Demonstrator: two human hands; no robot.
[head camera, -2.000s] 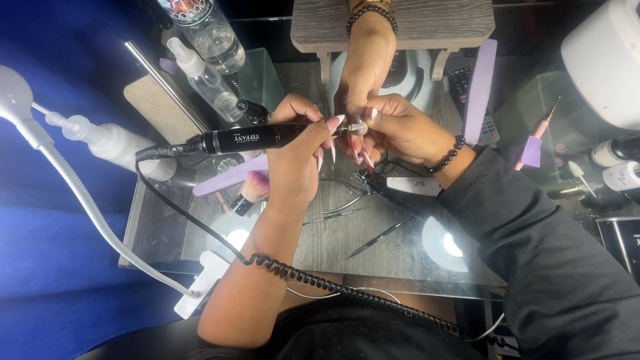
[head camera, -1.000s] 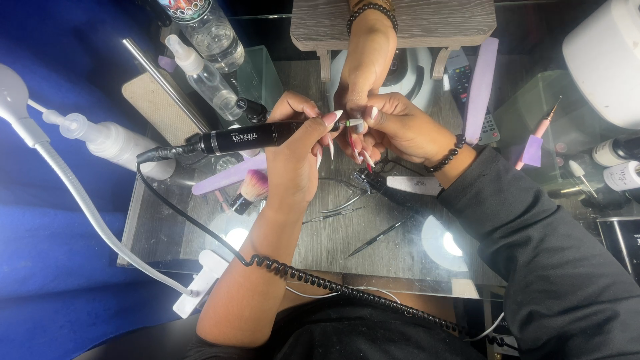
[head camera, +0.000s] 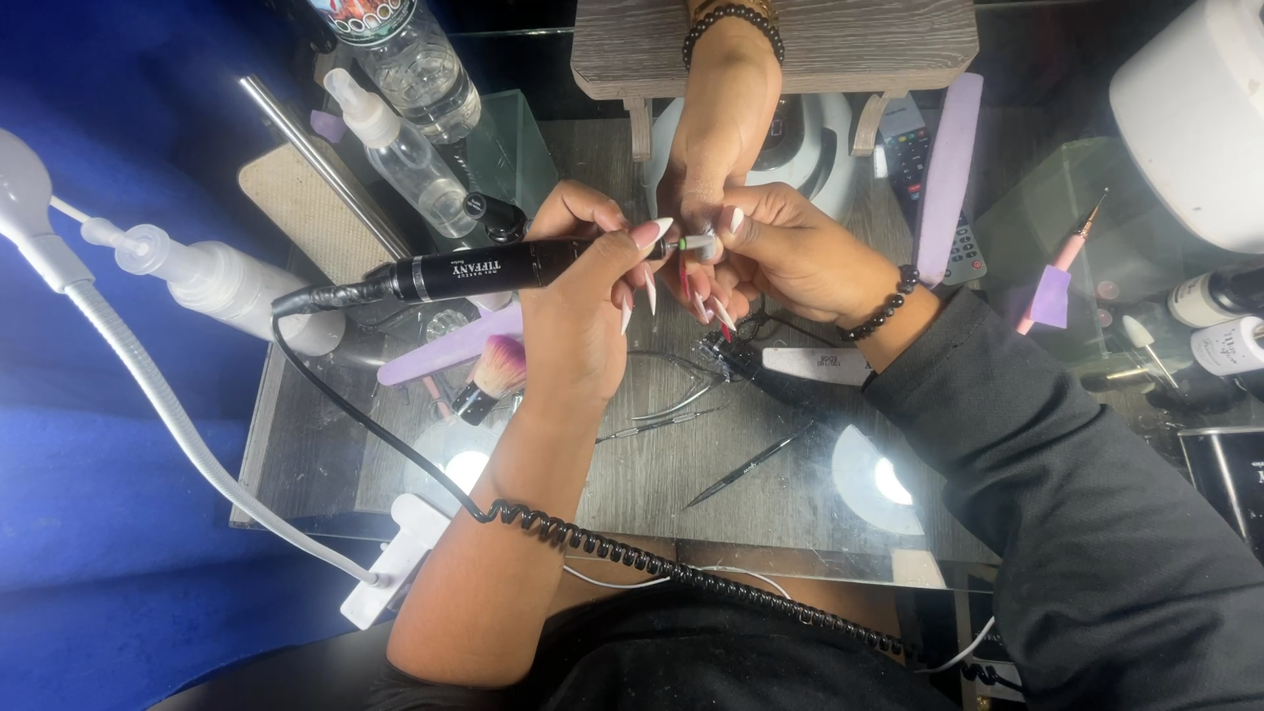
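Observation:
My left hand (head camera: 583, 286) holds a black electric nail drill (head camera: 474, 272), its coiled cord running down across my forearm. The drill's light-coloured bit (head camera: 697, 242) is at a fingernail of the other person's hand (head camera: 719, 128), which reaches in from the top, palm side unclear. My right hand (head camera: 805, 247), with a black bead bracelet, grips that person's finger near the bit. Long pointed white-and-pink nails show on my left hand. A cuticle nipper (head camera: 691, 385) and a thin dark tool (head camera: 748, 467) lie below the hands.
A wooden armrest (head camera: 780, 49) stands under the person's wrist. Clear bottles (head camera: 420, 168) and a white pump bottle (head camera: 247, 286) stand left, beside a bendable lamp arm (head camera: 168, 395). Purple files (head camera: 948, 178), a pink brush (head camera: 499, 365) and polish bottles (head camera: 1229, 346) lie or stand around.

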